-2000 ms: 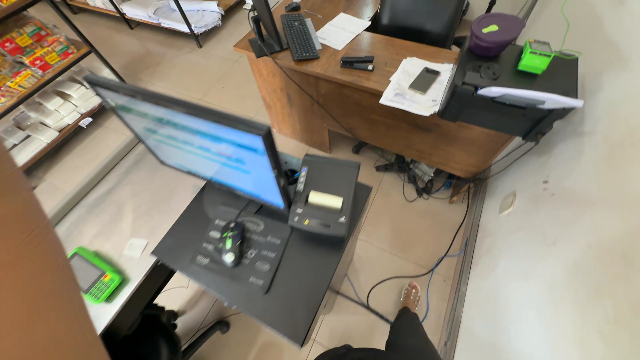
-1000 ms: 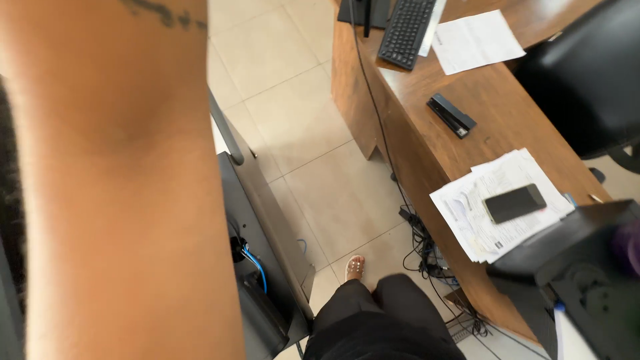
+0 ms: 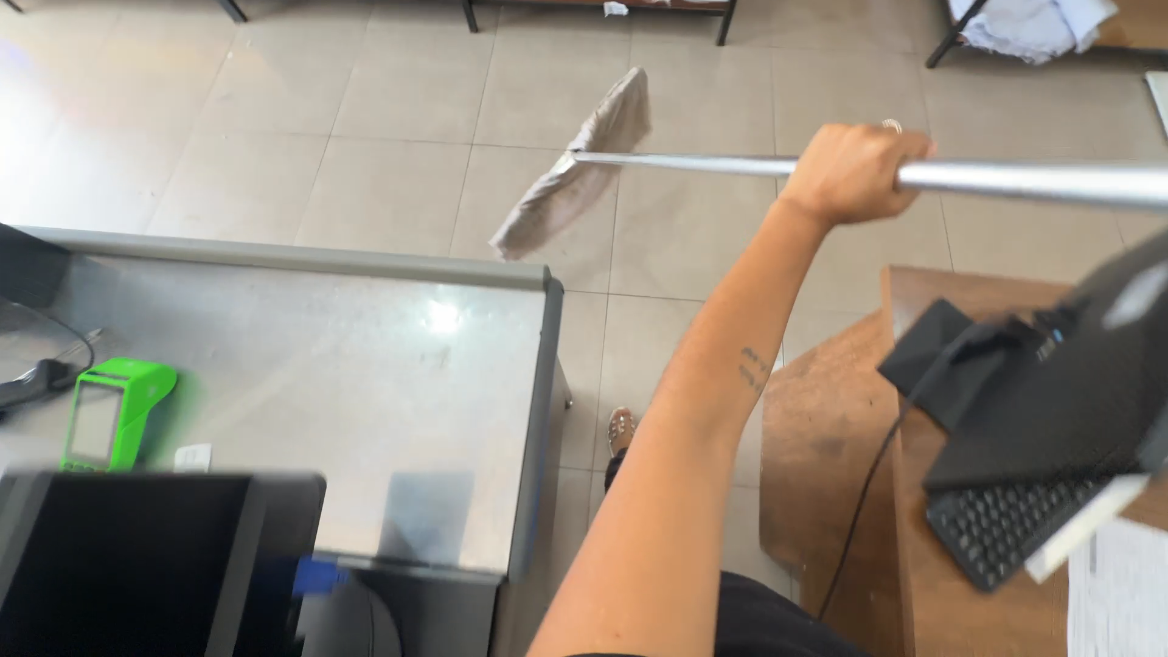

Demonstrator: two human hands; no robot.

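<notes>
My left hand (image 3: 853, 173) is closed around the metal pole (image 3: 1031, 180) of a floor mop or squeegee. The arm reaches up from the bottom of the view, with a dark mark on the forearm. At the pole's far end, a greyish-white cloth (image 3: 584, 173) covers the crosspiece, which lies slantwise over the floor tiles beyond the counter. Whether the cloth touches the floor cannot be told. Beyond my hand the pole runs out at the right edge. My right hand is out of view.
A metal-topped counter (image 3: 365, 265) at left bears a green card terminal (image 3: 108, 415) and stands by a black monitor (image 3: 128, 566). A wooden desk (image 3: 922, 584) with a keyboard (image 3: 1004, 520) is at right. Shelf legs (image 3: 727, 23) stand at the top; a foot (image 3: 620, 431) is between the furniture.
The view has swung widely. The pole and cloth now show, with my left hand around the pole; neither was visible in the earlier frames. One second ago only the forearm showed, at left.
</notes>
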